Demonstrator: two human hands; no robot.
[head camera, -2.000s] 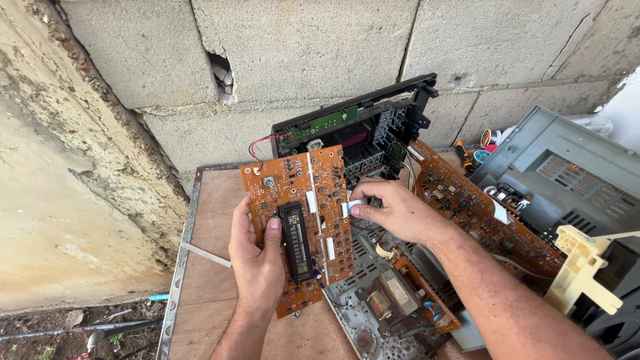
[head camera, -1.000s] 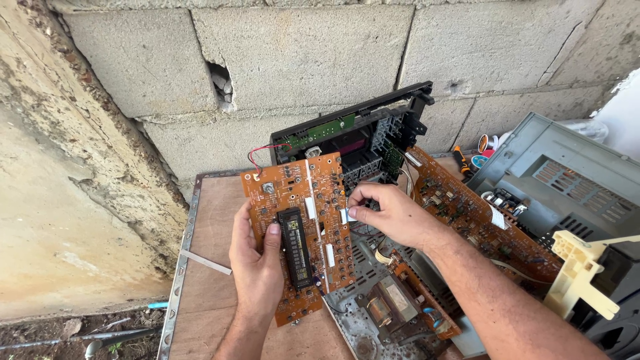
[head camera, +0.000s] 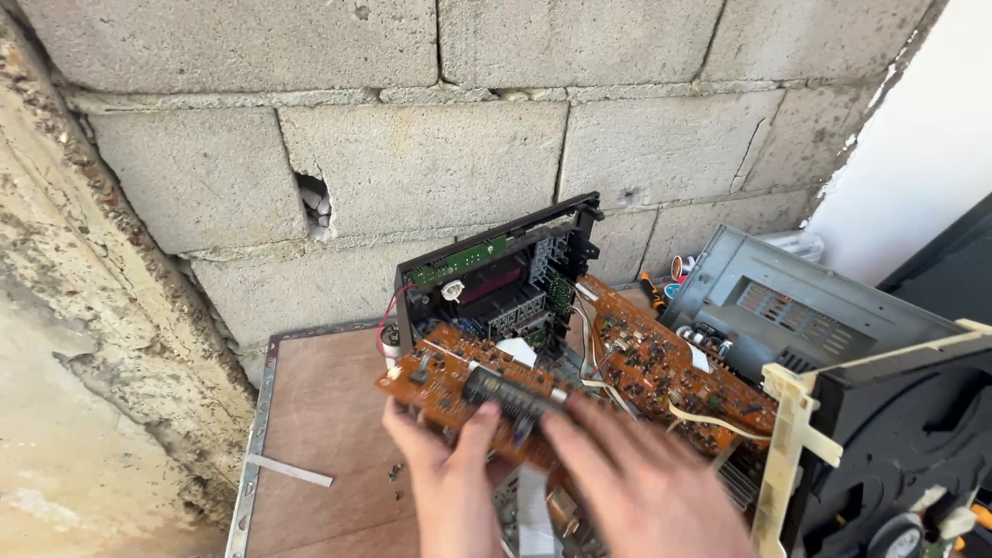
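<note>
My left hand (head camera: 453, 457) grips the lower left edge of an orange printed circuit board (head camera: 434, 387), thumb on top and fingers below. A dark display module (head camera: 508, 399) sits on the board, with the left thumb beside it. My right hand (head camera: 643, 473), blurred, lies over the board's right part; its fingertips are at the display's right end, and whether it grips the board I cannot tell. Behind the board stands a black plastic front panel (head camera: 500, 267) with a green circuit strip (head camera: 457, 262) and a red wire (head camera: 385, 314). The board hides much of the metal chassis below.
A second orange circuit board (head camera: 659, 360) with pale cables lies right of the panel. Beyond it leans a grey metal cover (head camera: 806, 302). A black mechanism with a cream plastic frame (head camera: 787, 465) stands at the right. A pale strip (head camera: 291, 470) crosses the wooden table's (head camera: 325, 403) left edge. A block wall (head camera: 418, 163) rises behind.
The board has turned so that its display now lies nearly sideways. My right hand has left the board's upper right edge and come down over its right part. The view has shifted.
</note>
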